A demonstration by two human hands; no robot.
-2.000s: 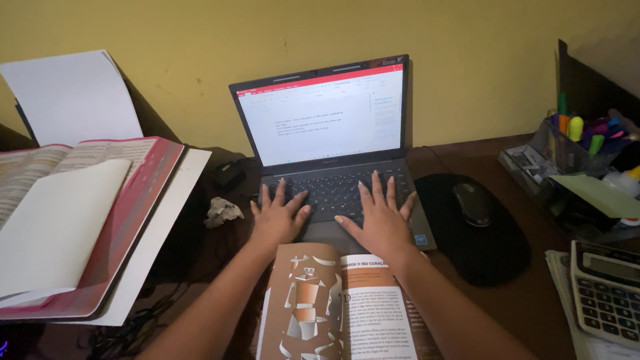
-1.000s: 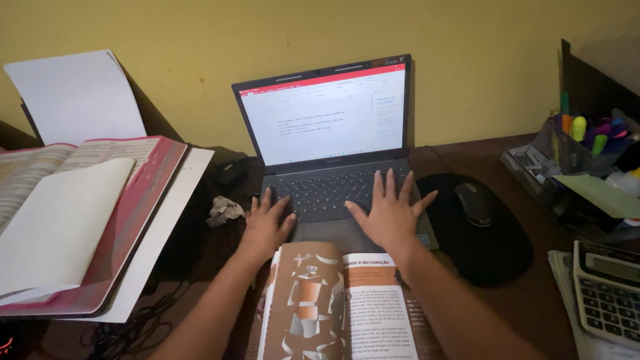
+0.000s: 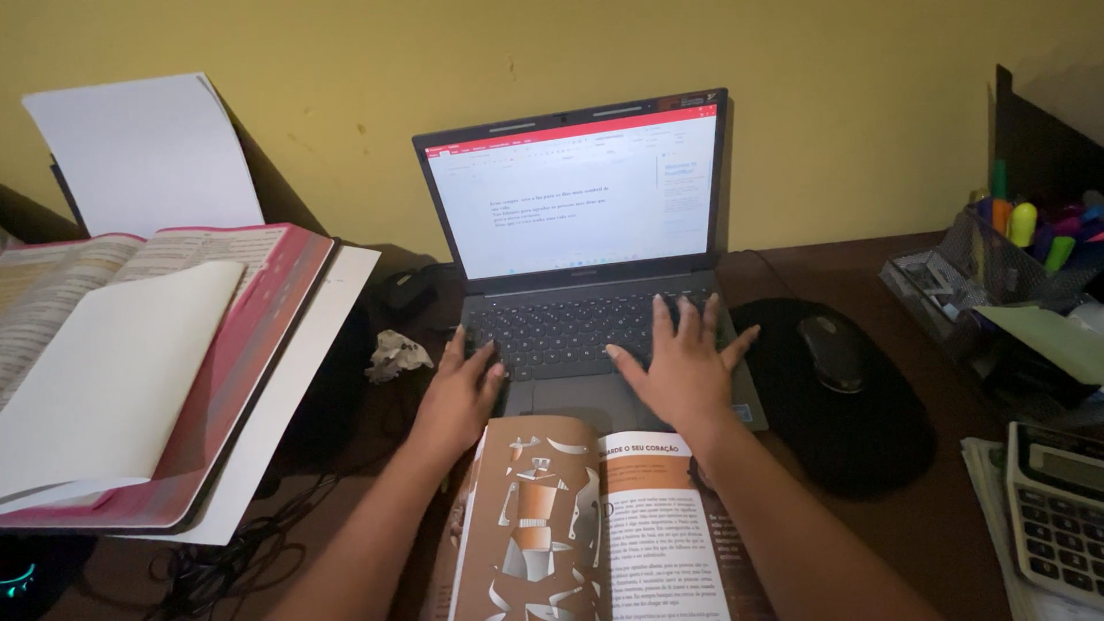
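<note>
An unfolded laptop (image 3: pixel 569 211) stands against the wall, its screen lit with a text document. My left hand (image 3: pixel 457 392) rests at the left edge of its keyboard, fingers apart and holding nothing. Over the right part of the keys, my right hand (image 3: pixel 687 366) spreads its fingers, the little finger reaching past the laptop's right edge. An open book (image 3: pixel 539 517) with a brown illustrated page and a printed page lies between my forearms, against the laptop's front edge.
A large open book (image 3: pixel 285 302) with folded white paper (image 3: pixel 112 379) lies left, near crumpled paper (image 3: pixel 397 355) and cables (image 3: pixel 224 552). At right are a black mouse (image 3: pixel 832 352) on its mouse pad (image 3: pixel 888 440), a mesh organizer (image 3: pixel 966 237) with markers, and a calculator (image 3: pixel 1061 517).
My left hand has moved left, from over the keys to the keyboard's left edge. The fingers of my right hand have shifted over the right part of the keyboard.
</note>
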